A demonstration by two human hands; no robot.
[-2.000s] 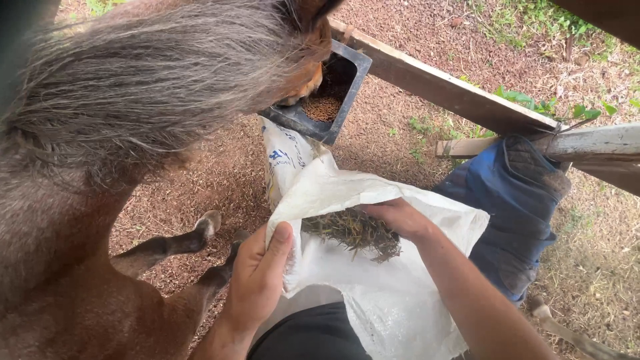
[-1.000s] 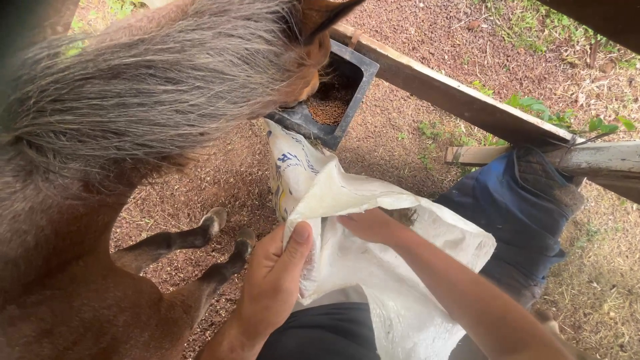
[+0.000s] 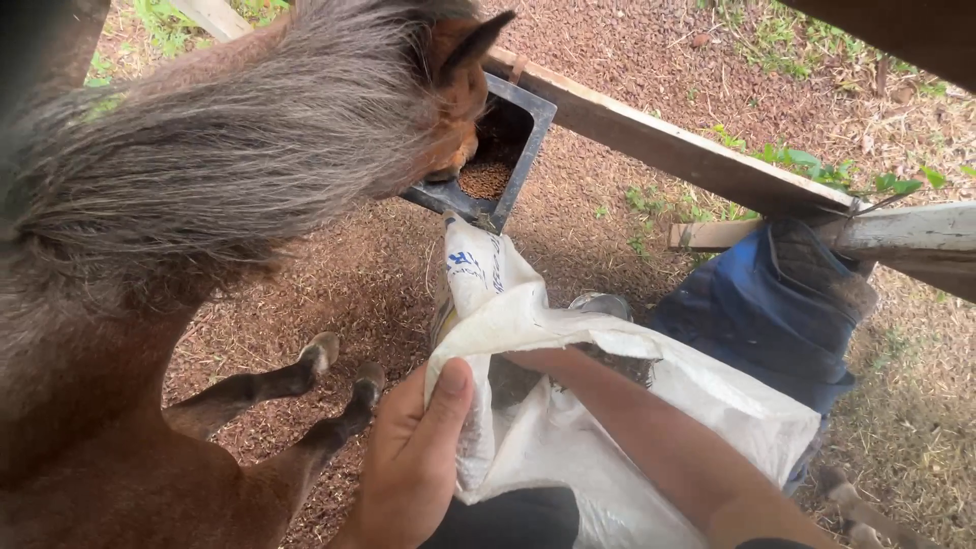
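Observation:
A white woven plastic sack point(image 3: 709, 381) with blue printing lies open in front of me. My left hand point(image 3: 419, 450) grips the left edge of its mouth, thumb on top. My right forearm reaches into the sack, and the hand itself is hidden inside. Some dark, dry plant matter point(image 3: 621, 364) shows within the opening. Beyond the sack, a brown horse point(image 3: 244, 145) with a grey-brown mane has its muzzle in a black feed trough point(image 3: 526, 107), where brown pellets point(image 3: 485, 180) lie.
Wooden fence rails point(image 3: 671, 137) run from the trough to the right. A blue cloth or blanket point(image 3: 755, 305) hangs at their joint. The horse's dark front legs point(image 3: 252, 389) are at left, close to my left hand. Behind the sack is a round metallic object point(image 3: 602, 305).
My right hand, partly visible at the sack's mouth two seconds ago with dry plant matter beside it, has gone deeper inside. My left hand keeps its hold on the edge.

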